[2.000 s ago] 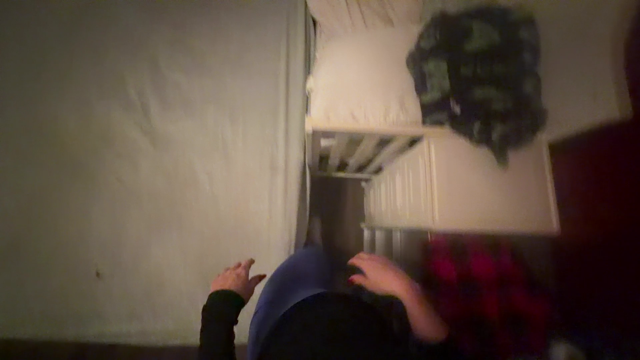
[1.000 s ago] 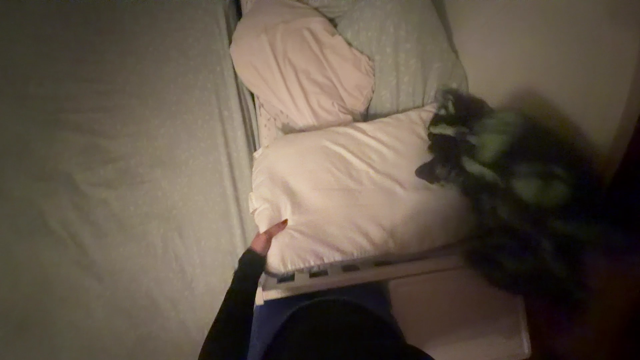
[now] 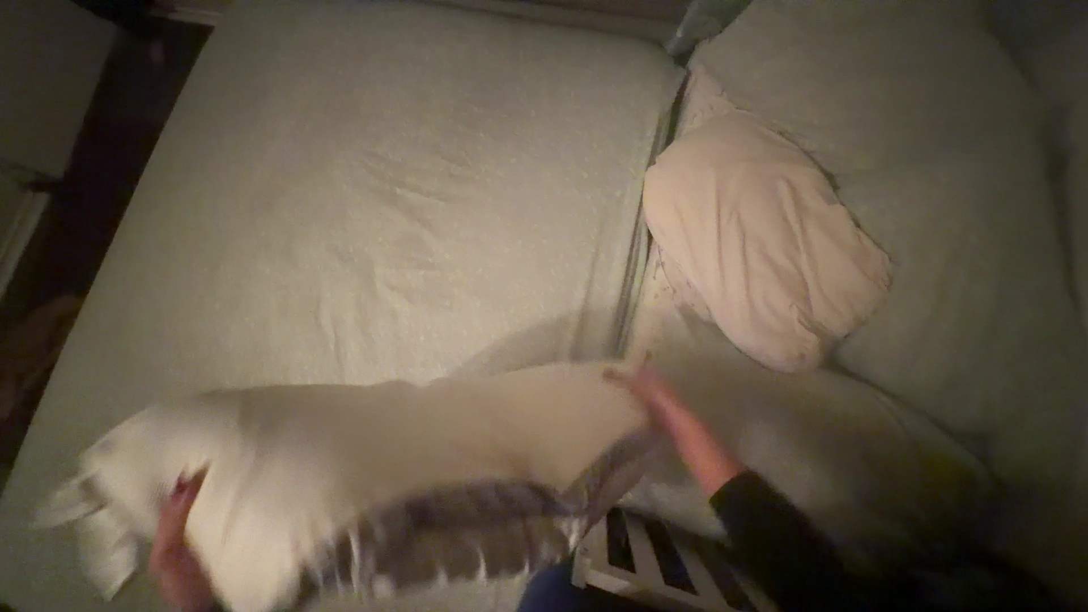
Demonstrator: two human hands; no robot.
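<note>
A long cream pillow (image 3: 408, 442) spans the lower part of the head view, with a grey-brown underside and loose cloth corners at its left end. My left hand (image 3: 181, 531) grips its left part near the bottom edge. At its right end my right hand (image 3: 659, 404) presses on the top, fingers spread toward the bed; part of the grip is blurred. Right of the pillow lies a pale green pillow or bedding (image 3: 790, 433), which my right forearm crosses.
A large mattress with a pale green fitted sheet (image 3: 425, 187) fills the left and middle. Beyond a gap, a pink pillow (image 3: 756, 229) rests on green bedding (image 3: 943, 212). White wooden slats (image 3: 654, 561) show at the bottom, near my leg.
The cream pillow has moved from the small bed to over the edge of the large mattress, and both my hands are now on it. The view has turned left.
</note>
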